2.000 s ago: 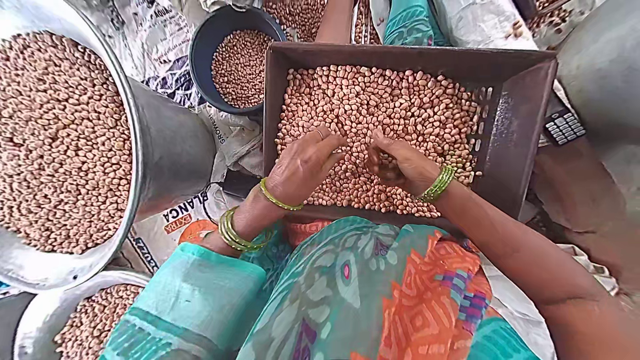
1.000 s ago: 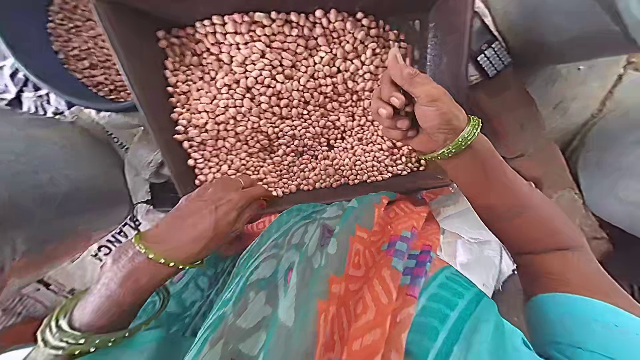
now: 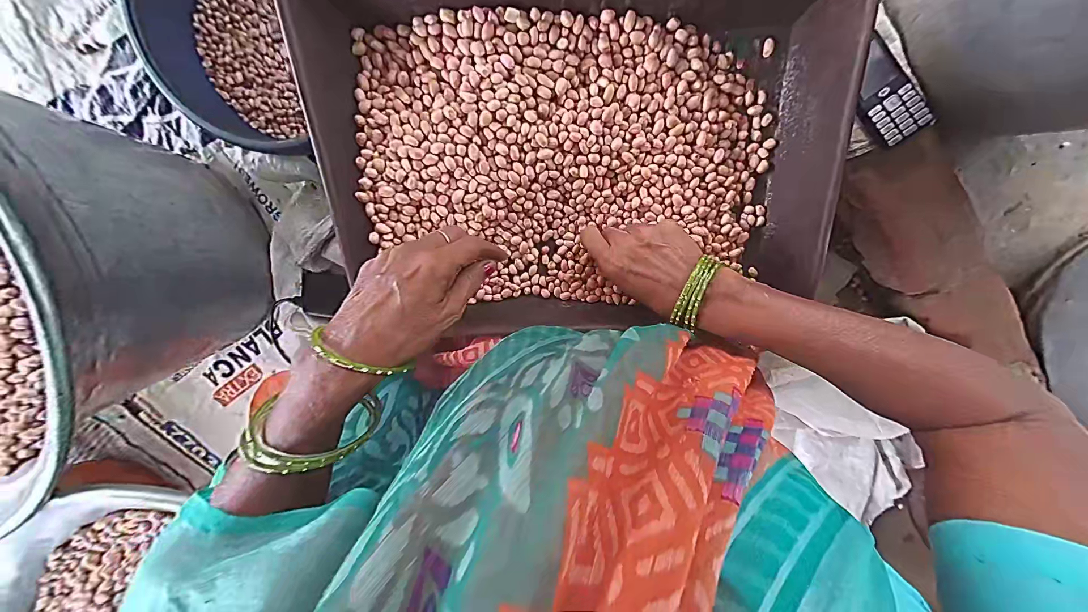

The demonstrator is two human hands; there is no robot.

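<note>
A brown rectangular tray [image 3: 807, 144] lies before me, its floor mostly covered by shelled peanuts [image 3: 544, 127] with pinkish skins. My left hand [image 3: 416, 293] rests over the tray's near left part, fingertips at the peanuts, thumb and index finger bent toward each other. Among the peanuts right of centre is my right hand [image 3: 650, 259], back upward, its fingers curled down and the tips partly hidden. Whether either hand holds a peanut cannot be seen. Green bangles circle both wrists.
A dark blue tub [image 3: 161, 93] of peanuts stands at upper left. Large metal vessels [image 3: 144, 246] stand at left, with peanuts inside the rims at the left edge and lower left. A keypad phone [image 3: 892, 98] lies right of the tray. Printed sacks [image 3: 187, 416] lie beneath.
My right hand, raised and curled at the tray's right side a second ago, is down among the peanuts nearer the middle. My left hand has moved from the near rim onto the peanuts.
</note>
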